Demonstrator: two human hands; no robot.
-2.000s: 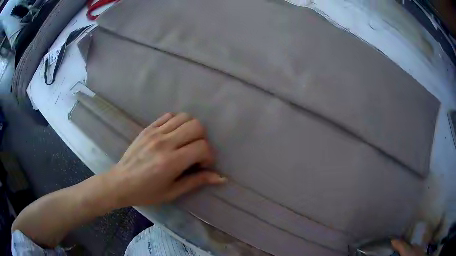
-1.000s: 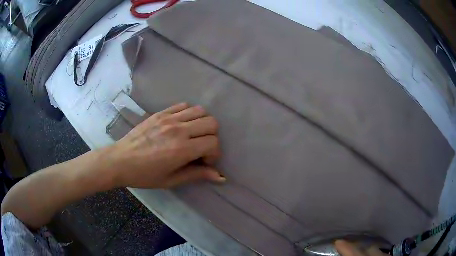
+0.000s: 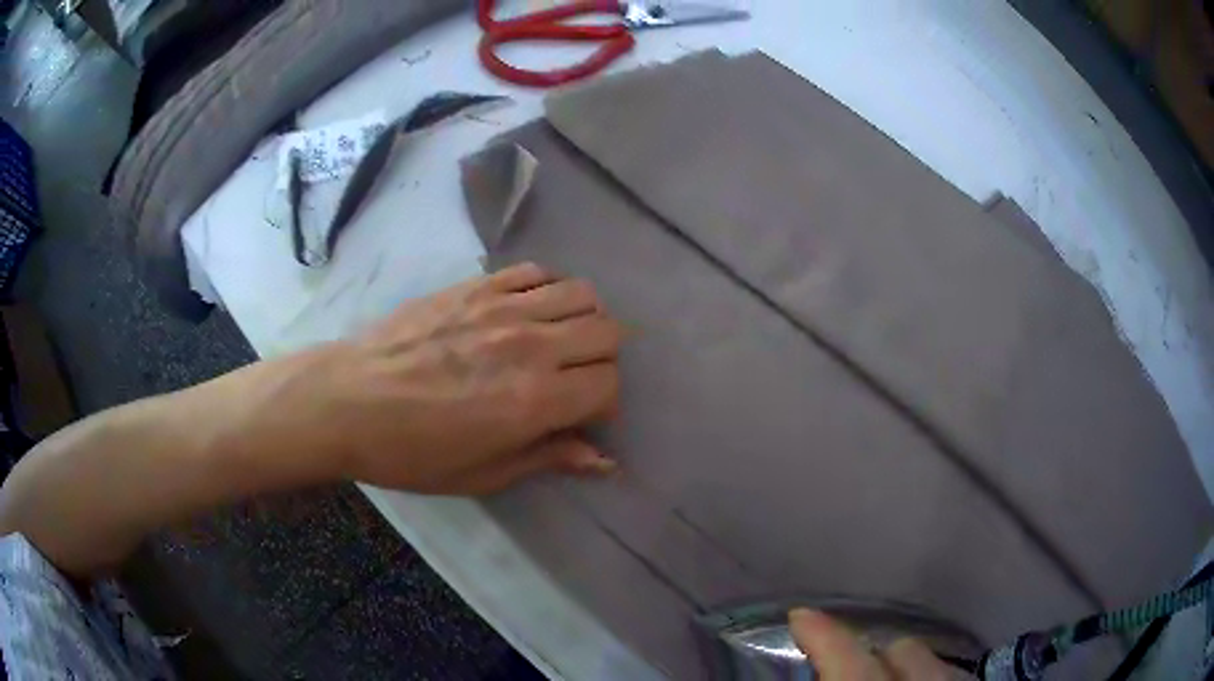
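A large grey-brown garment panel [image 3: 825,439] with a long dark fold line lies across the board. My left hand [image 3: 499,379] lies on its left part, near the near edge, fingers bent and pressed on the cloth; whether they pinch the cloth is hidden. A narrow turned hem [image 3: 639,545] runs along the near edge between my left hand and the iron. My right hand [image 3: 865,655] is cut off by the bottom edge; its fingers are on the silver steam iron [image 3: 759,636], whose tip points left along the hem.
Red-handled scissors [image 3: 553,53] lie beyond the panel's far left corner. A paper label [image 3: 333,149] and a narrow looped fabric strip [image 3: 360,180] lie at left. A bundle of layered panels [image 3: 200,146] hangs over the left end. The iron's green-patterned hose [image 3: 1158,603] is at lower right.
The view has shifted, so the panel and scissors appear farther right. The iron has moved left along the hem, closer to my left hand. The guide strip's left end no longer shows.
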